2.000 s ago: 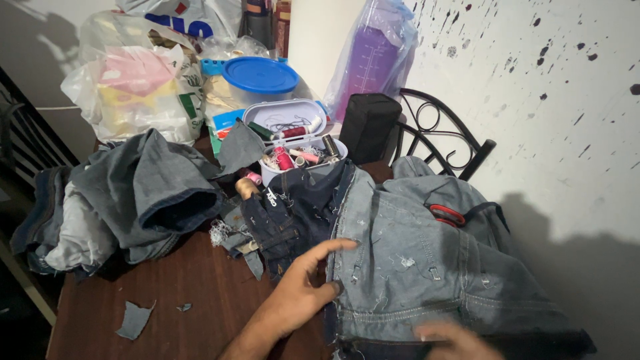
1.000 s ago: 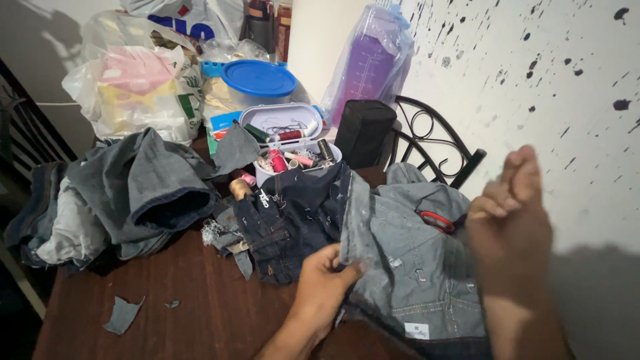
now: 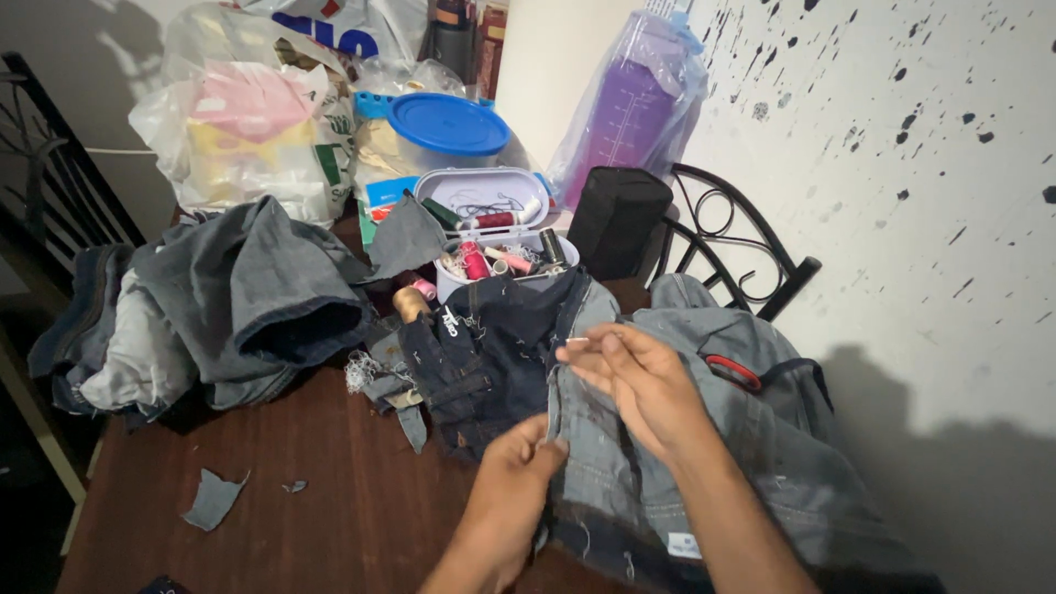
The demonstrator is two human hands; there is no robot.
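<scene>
Grey-blue denim cloth (image 3: 693, 462) lies in front of me, with stitching and loose thread ends. My left hand (image 3: 516, 487) pinches its left edge between thumb and fingers. Over the cloth, my right hand (image 3: 639, 379) has its thumb and fingers together around a small, thin light item, too blurred to name. Dark denim (image 3: 511, 346) with a white-lettered mark lies just left of the hands. Red-and-black scissor handles (image 3: 733, 373) rest on the grey cloth, right of my right hand. Behind is an open sewing box (image 3: 450, 285) with thread spools.
More denim (image 3: 272, 280) is heaped at left, with scraps (image 3: 214, 499) on the brown table (image 3: 330, 503). Behind are plastic bags (image 3: 247, 132), a blue-lidded tub (image 3: 450, 124), a bagged purple bottle (image 3: 631, 107) and a black case (image 3: 620, 219). A black metal chair (image 3: 742, 239) stands by the wall.
My right hand was raised at the right a second ago and has come down and left, over the cloth. My left hand stays at the cloth's edge.
</scene>
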